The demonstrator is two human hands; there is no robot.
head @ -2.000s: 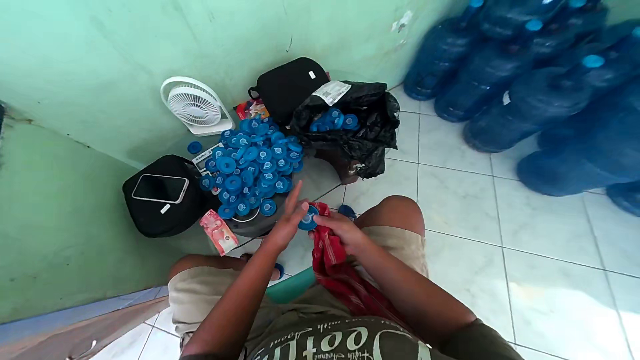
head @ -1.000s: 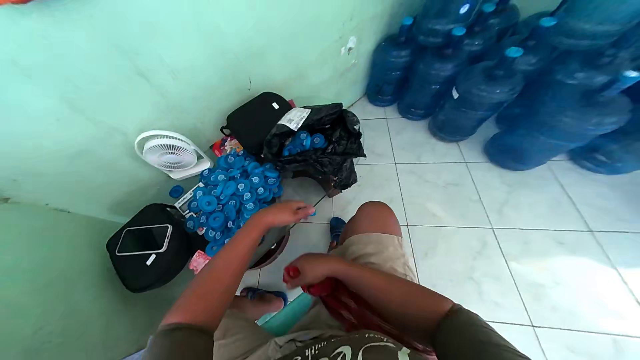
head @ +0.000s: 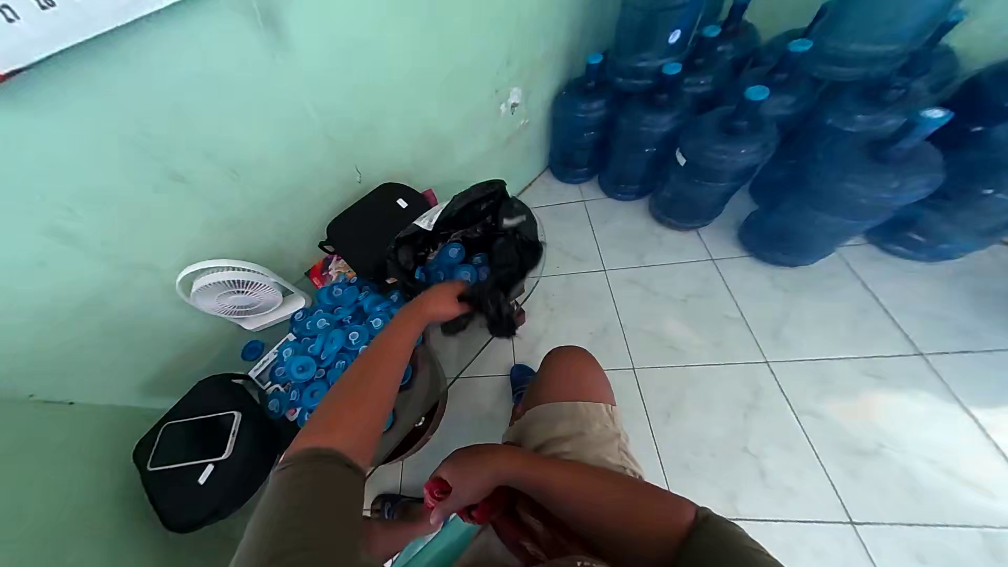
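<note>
My left hand [head: 442, 303] reaches to the near rim of a black plastic bag [head: 504, 228], which holds blue bottle caps [head: 450, 253]. Its fingers are partly hidden, so whether they grip the bag cannot be told. In my right hand [head: 471, 476], low in the middle of the view, is a bunched red cloth [head: 492, 508] that trails over my lap. A large heap of blue plastic caps [head: 331, 327] lies left of the bag, beside my left forearm.
A white fan [head: 238, 293] stands by the wall. A smartphone [head: 194, 441] lies on a black case [head: 209, 492]; another black case [head: 378, 224] leans behind the bag. Large blue water jugs [head: 713, 169] stand on the tiles at the right, some stacked.
My hands were together at a blue cap and the red cloth, then parted. My left hand has moved out to the black bag. The red cloth has stayed with my right hand.
</note>
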